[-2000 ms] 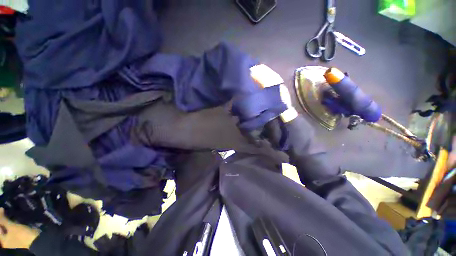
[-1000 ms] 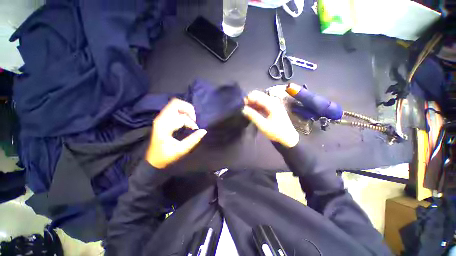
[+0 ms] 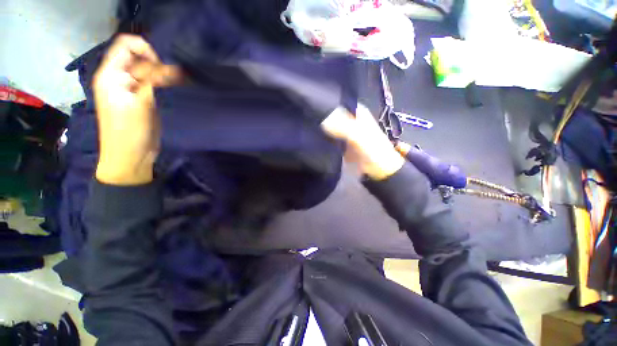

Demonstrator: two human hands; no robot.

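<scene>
A navy garment piece (image 3: 237, 121) is stretched between my two hands, lifted over the left part of the table and blurred by motion. My left hand (image 3: 128, 108) grips its left end, with the fingers curled and partly blurred. My right hand (image 3: 362, 142) holds its right end near the iron. The iron's purple-wrapped handle (image 3: 436, 169) shows just right of my right hand. Its metal plate is hidden behind my hand and sleeve.
Shears (image 3: 387, 108) lie beyond my right hand with a slim white cutter (image 3: 414, 120) beside them. A white plastic bag with red print (image 3: 352, 30) is at the back. A green and white packet (image 3: 450, 64) is at the back right. The iron's hose (image 3: 500, 192) runs right.
My hands have moved apart, the left one up and to the left. The navy cloth is raised and spread wide between them, covering the phone's place. More of the plastic bag shows.
</scene>
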